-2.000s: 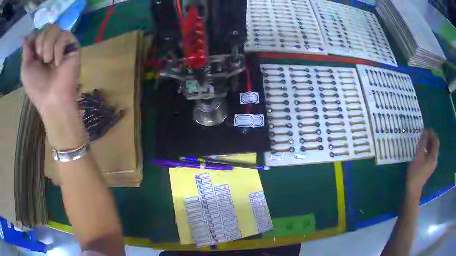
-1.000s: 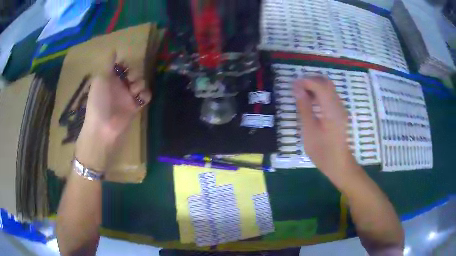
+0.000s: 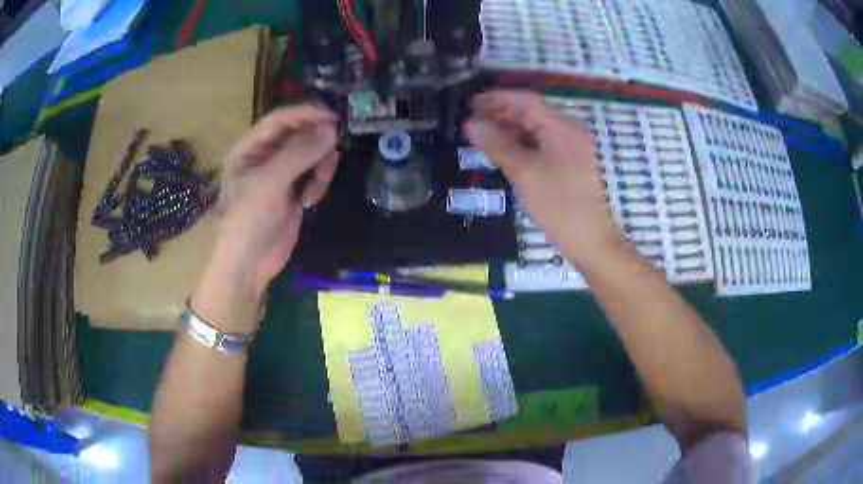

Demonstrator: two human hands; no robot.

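The black bench press (image 3: 397, 66) stands at the middle top, with a silver round nest (image 3: 399, 181) under its linkage. My left hand (image 3: 284, 165) is blurred, just left of the linkage, fingers curled; what it holds cannot be made out. My right hand (image 3: 535, 142) is blurred, just right of the linkage, over the edge of a parts tray (image 3: 653, 194); its fingertips are near the press and I cannot tell if they hold a part. Dark ribbed sticks (image 3: 156, 198) lie piled on the cardboard stack (image 3: 142, 293) at left.
A yellow label sheet (image 3: 407, 369) lies in front of the press, with purple and blue pens (image 3: 350, 284) above it. More filled trays (image 3: 748, 203) lie right, with stacked spares (image 3: 785, 57) far right. A second cardboard stack (image 3: 47, 284) stands far left.
Both hands have moved in to the two sides of the press, the left from over the cardboard, the right from the trays. The red lever no longer shows in front of the linkage.
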